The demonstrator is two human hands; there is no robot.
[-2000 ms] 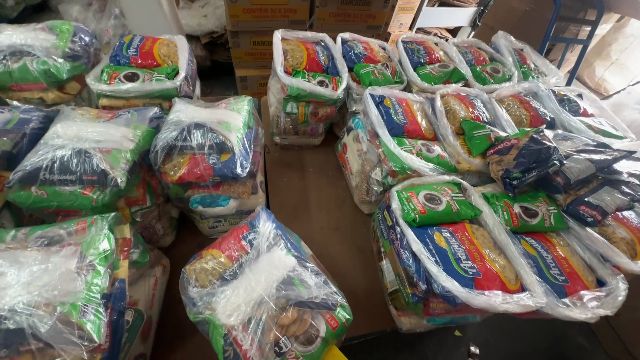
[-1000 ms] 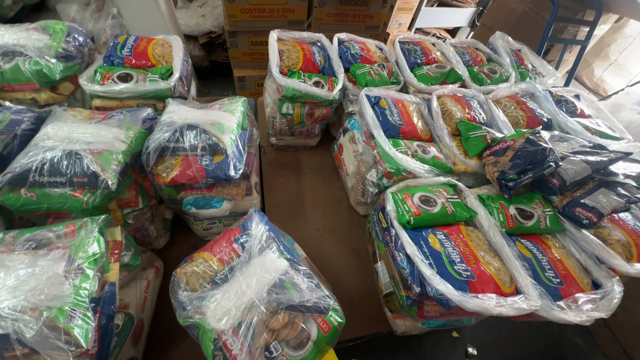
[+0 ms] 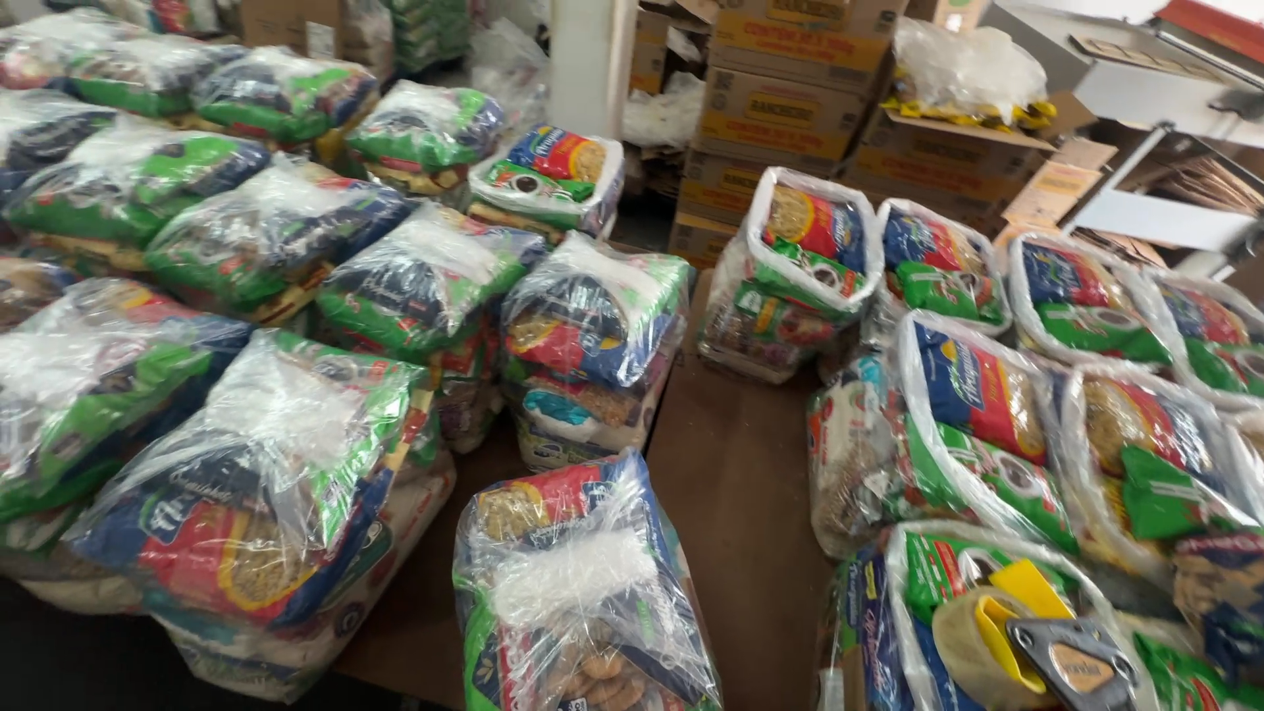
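Observation:
Neither of my hands shows in the head view. A closed clear plastic bag of groceries with pasta and cookies stands near the bottom middle of the brown table. At the lower right, a tape dispenser with a wide roll of tape and yellow parts lies on top of an open bag of groceries. Behind it, another open bag shows a pasta pack above a green packet. To the left, a closed bag stands at the table's edge.
Many closed grocery bags crowd the left side. Open bags stand in rows on the right. Stacked cardboard boxes, a white column and an opened box with clear plastic are behind the table.
The view has swung left. A tape dispenser now lies on the near open bag at the right, where only packets showed before.

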